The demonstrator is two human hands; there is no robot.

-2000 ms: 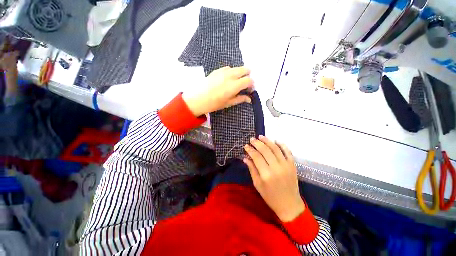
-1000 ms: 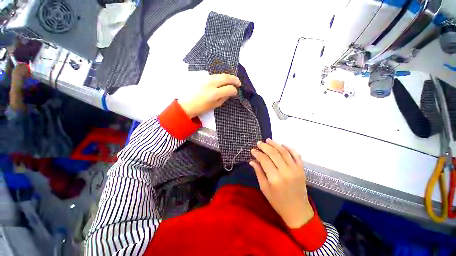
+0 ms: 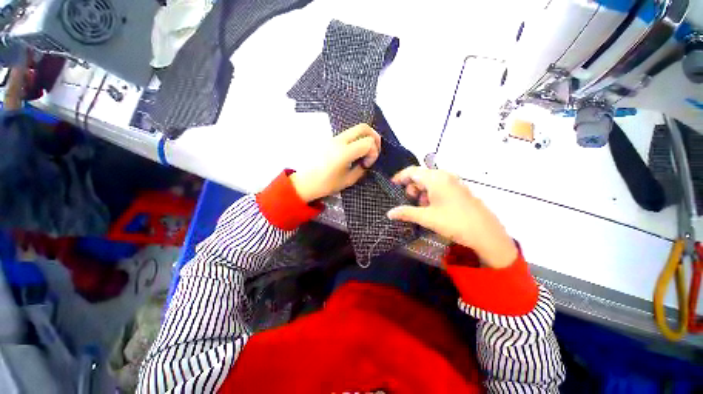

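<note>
A dark checked fabric panel (image 3: 356, 65) lies from the table top down over its front edge, with its upper end folded. A plain black piece (image 3: 391, 146) shows along its right side. My left hand (image 3: 339, 163) pinches the panel near its middle, fingertips curled on the cloth. My right hand (image 3: 455, 212) is at the panel's right edge, its fingers bent around the edge of the cloth; the exact grip is partly hidden. A light loose thread hangs at the panel's lower end.
The sewing machine head (image 3: 601, 54) stands at upper right. Shears (image 3: 682, 238) with yellow and red handles lie at far right beside a black curved piece (image 3: 636, 169). More checked pieces (image 3: 189, 92) lie at upper left. Another person's arm (image 3: 15, 85) is at far left.
My right hand has moved up from the panel's lower right edge, closer to my left hand. The cloth between them is now bunched and the black piece is more covered.
</note>
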